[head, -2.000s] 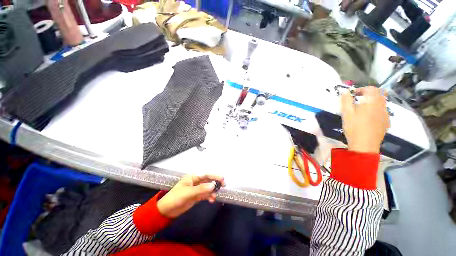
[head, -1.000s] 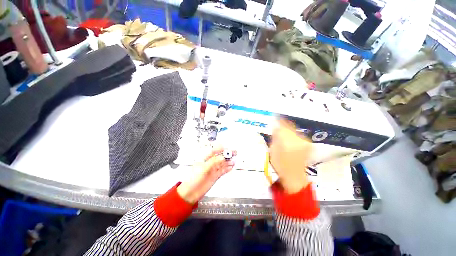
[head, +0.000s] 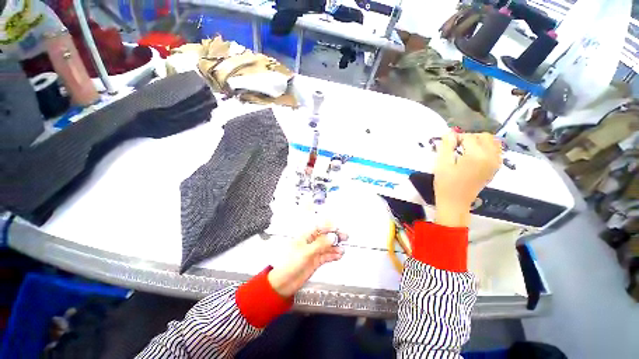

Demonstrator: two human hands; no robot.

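My left hand (head: 308, 258) is above the front of the white table, its fingertips pinching a small round metal item (head: 334, 239), which looks like a bobbin or bobbin case. My right hand (head: 466, 165) is over the top of the white sewing machine head (head: 378, 165), fingers bent at the small parts there; whether it holds anything cannot be told. A dark checked cloth piece (head: 235, 186) lies left of the needle area (head: 312, 191), touched by neither hand. Scissors (head: 396, 245) with a yellow handle lie right of the needle, partly hidden by my right sleeve.
A curved stack of dark cut pieces (head: 105, 130) lies at the far left. Tan cloth (head: 242, 70) is heaped at the back, olive cloth (head: 448, 87) behind the machine. Dark thread cones (head: 485, 36) stand at back right. A blue bin (head: 52, 308) is below left.
The small item shows in my left fingertips throughout. My right hand moved from the machine top down to the scissors area, blurred, and is now back at the machine top. The view has shifted.
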